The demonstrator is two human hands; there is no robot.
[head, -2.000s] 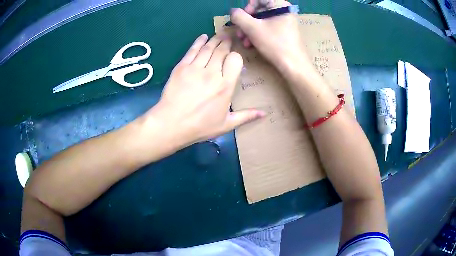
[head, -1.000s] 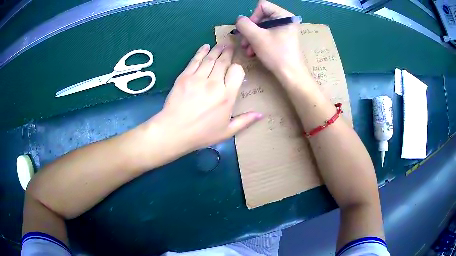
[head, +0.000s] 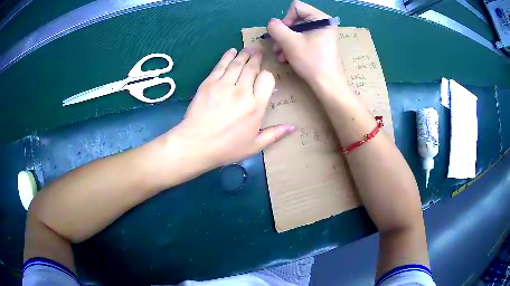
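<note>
A tan cardboard sheet (head: 313, 184) with handwritten lines lies on the green bench in front of me. My right hand (head: 305, 47) holds a dark pen (head: 313, 25) with a lighter end; its tip is at the top left part of the cardboard. My left hand (head: 232, 106) lies flat, palm down, over the cardboard's left edge, with fingers slightly apart and the thumb on the sheet. It holds nothing. My hands and right forearm hide part of the writing.
White-handled scissors (head: 126, 84) lie at the upper left. A small pale oval object (head: 26, 190) is by my left elbow. A dark ring (head: 233, 177) lies below my left wrist. A white squeeze bottle (head: 428, 134) and white card (head: 463, 131) lie at the right. Metal rails (head: 458, 28) run along the back.
The view has shifted, so the bench items sit slightly lower than two seconds ago. The pen tip has moved slightly right along the cardboard's top. My left hand stays in place.
</note>
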